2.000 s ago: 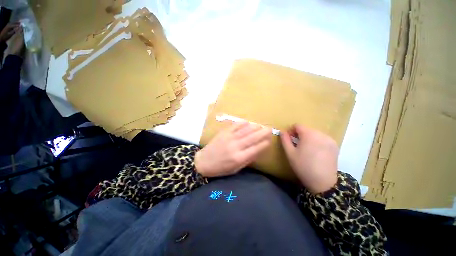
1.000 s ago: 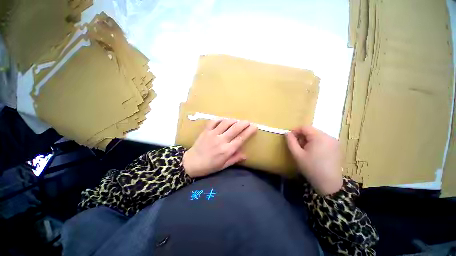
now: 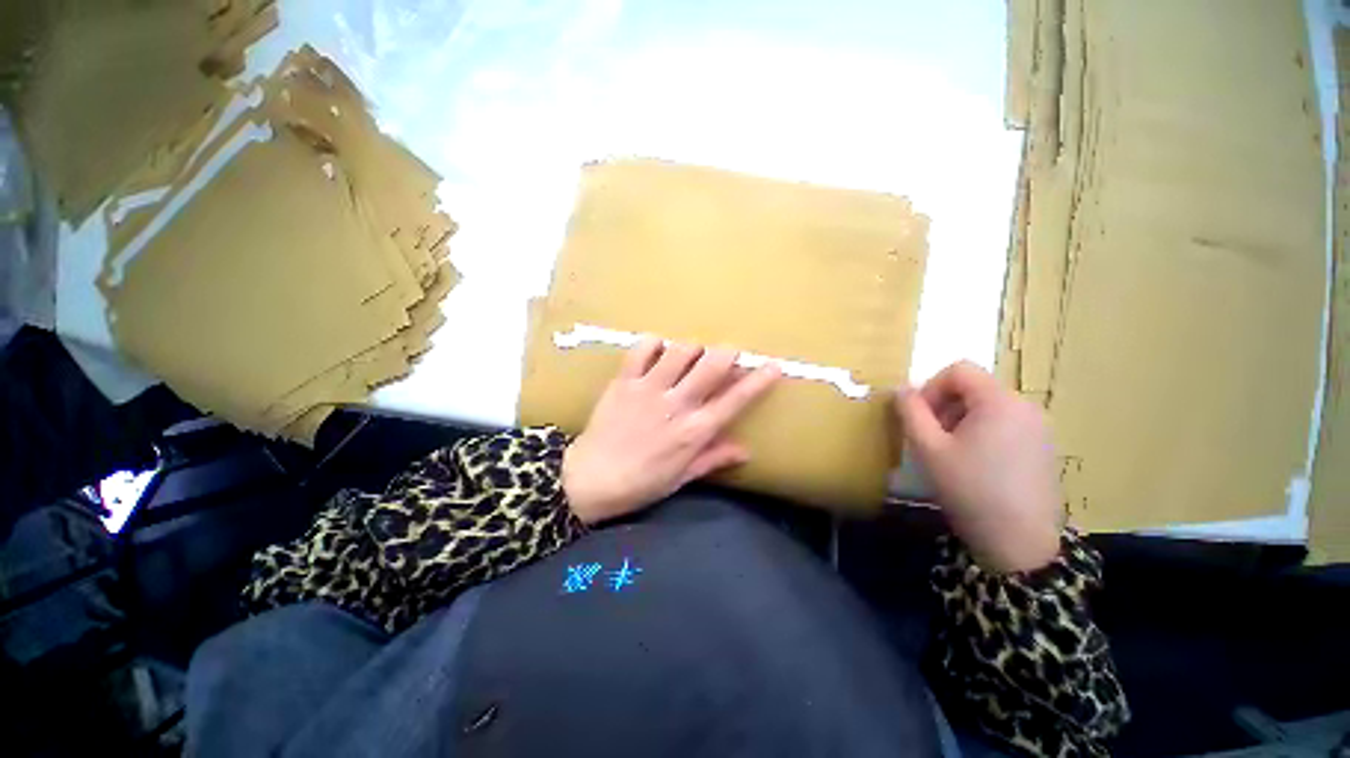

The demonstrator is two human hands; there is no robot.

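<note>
A tan kraft packaging blank (image 3: 740,245) lies in front of my body on the white tabletop, on top of other blanks. A white strip with wider knobbed ends (image 3: 814,370) lies across it, sloping slightly down to the right. My left hand (image 3: 659,430) rests flat on the blank with its fingers spread, fingertips over the middle of the strip. My right hand (image 3: 977,444) is just right of the blank's edge, off the strip, with thumb and index finger curled together. Whether something small is between those fingertips cannot be told.
A fanned pile of blanks with white strips (image 3: 267,267) lies at the left, with more blanks (image 3: 119,89) beyond it. Long kraft blanks (image 3: 1184,296) are stacked at the right. Clear plastic film (image 3: 400,52) lies at the far side. Dark clutter (image 3: 133,592) is below the table edge.
My right hand has moved right, off the strip's right end, which now shows. My left hand has stayed on the strip. The view has shifted since the oldest frame.
</note>
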